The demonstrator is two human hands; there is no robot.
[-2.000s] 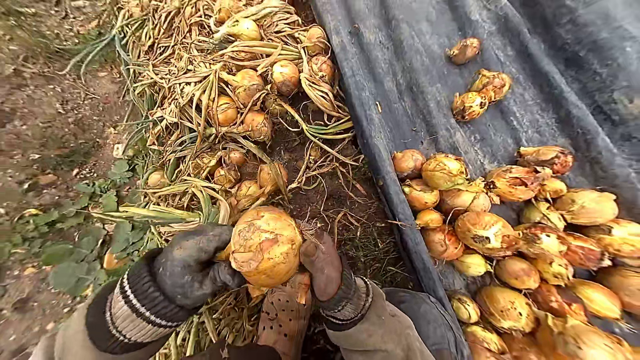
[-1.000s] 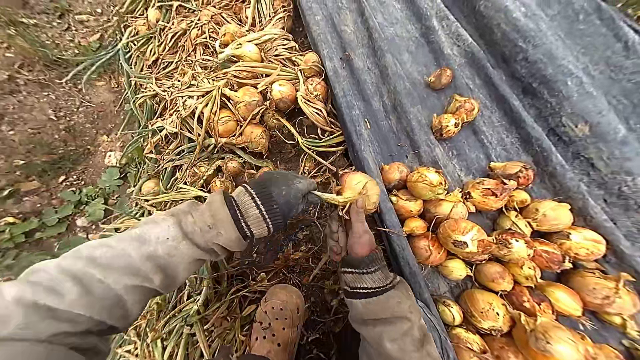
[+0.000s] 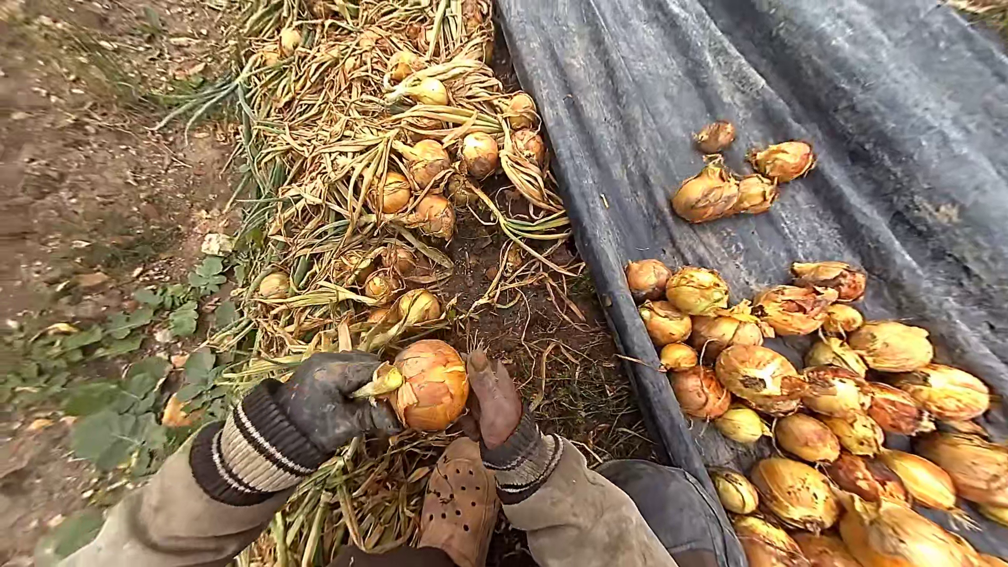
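My left hand (image 3: 335,402), in a dark glove with a knit cuff, grips the short neck of a golden-brown onion (image 3: 431,384) at bottom centre. Against the bulb's other side rests my right hand (image 3: 492,398), bare-fingered, its fingertips at the root end. Above my hands lies a row of dried onion tops with bulbs (image 3: 425,161) among them. Many loose onions (image 3: 760,378) are heaped on a dark plastic sheet (image 3: 630,189) to the right, and a small group of onions (image 3: 706,193) sits farther up on it.
Below my hands is a brown perforated clog (image 3: 459,504) on my foot. A strip of dark soil (image 3: 575,378) runs beside the sheet's raised edge. Green leafy weeds (image 3: 118,417) and bare earth border the onion row at left.
The upper group on the sheet has gained an onion since the one-second-old frame. My left hand has drawn back to the left, and both hands are now around a larger onion low in the view.
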